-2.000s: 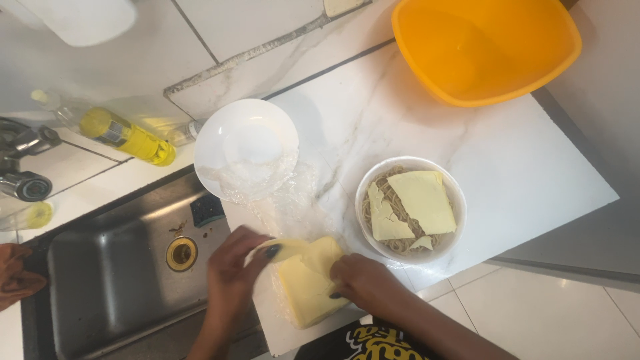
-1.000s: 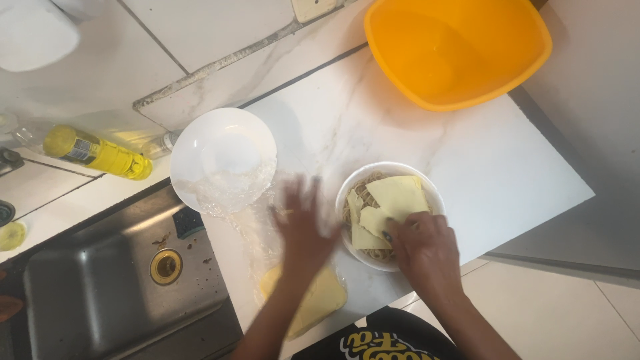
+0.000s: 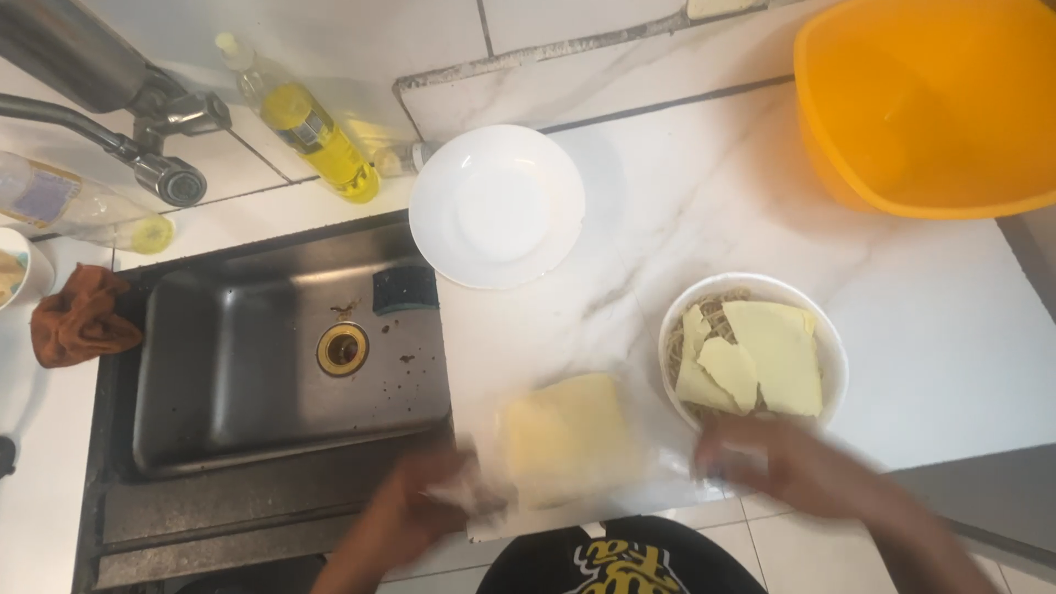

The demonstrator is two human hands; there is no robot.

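Observation:
A stack of pale yellow cheese slices point(image 3: 569, 437) lies near the counter's front edge, with clear plastic film point(image 3: 676, 474) around it. To its left my left hand point(image 3: 441, 495), blurred, is closed on part of the film. My right hand point(image 3: 763, 462), also blurred, is at the stack's right, just below the bowl, and seems to pinch the film as well. The white bowl point(image 3: 839, 363) holds brown noodles point(image 3: 726, 299) under pale cheese slices point(image 3: 775, 355), one piece torn and lying over the others. Behind the stack sits a white plate point(image 3: 499, 206) with nothing on it.
A steel sink point(image 3: 247, 355) with a dark sponge point(image 3: 405, 289) is at the left. Beyond it are a faucet point(image 3: 169, 177), a bottle of yellow liquid point(image 3: 318, 140), a clear bottle point(image 3: 74, 202) and a brown cloth point(image 3: 87, 318). An orange basin point(image 3: 932, 107) stands at the back right.
My right hand has come away from the cheese in the bowl. My left hand has moved down beside the cheese stack. The clear film that lay at the plate's edge is off the plate.

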